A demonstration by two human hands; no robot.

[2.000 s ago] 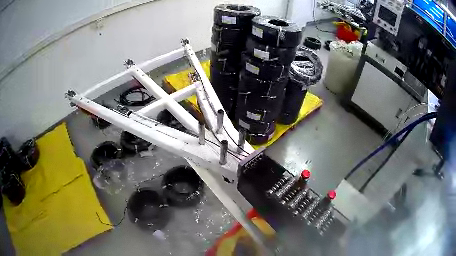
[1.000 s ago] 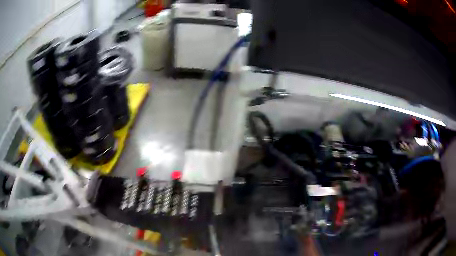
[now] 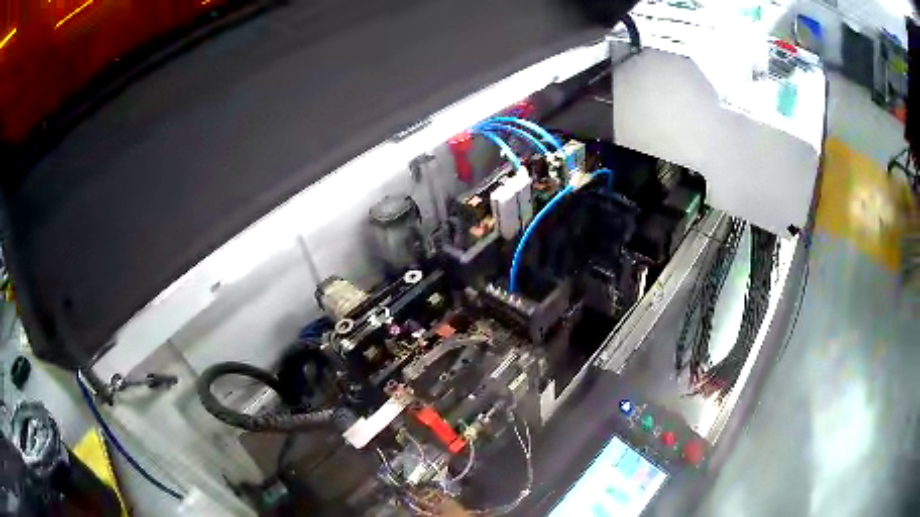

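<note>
Neither of my hands can be made out; a small brownish patch at the bottom edge is too unclear to name. The open machine's processing heads (image 3: 444, 343) lie in front of me, dark, with blue air tubes (image 3: 527, 227) and a red part (image 3: 440, 429). The control panel touchscreen (image 3: 610, 483) is lit at the bottom, cut off by the edge. Coloured buttons and a red knob (image 3: 693, 451) sit beside it. Bunches of thin black wires (image 3: 703, 303) with reddish ends lie in the long metal output tray (image 3: 646, 323).
A large dark cover (image 3: 252, 131) stands raised across the upper left. A white cover (image 3: 706, 131) spans the tray's far end, with small items on top. A thick black corrugated hose (image 3: 237, 399) curves at the left. Wrapped black coils (image 3: 40, 454) stand at the lower left.
The view has swung right, from the wire guide frame, straightener rollers and stacked coils to the machine's inside, touchscreen and wire tray. The guide frame and rollers are out of view.
</note>
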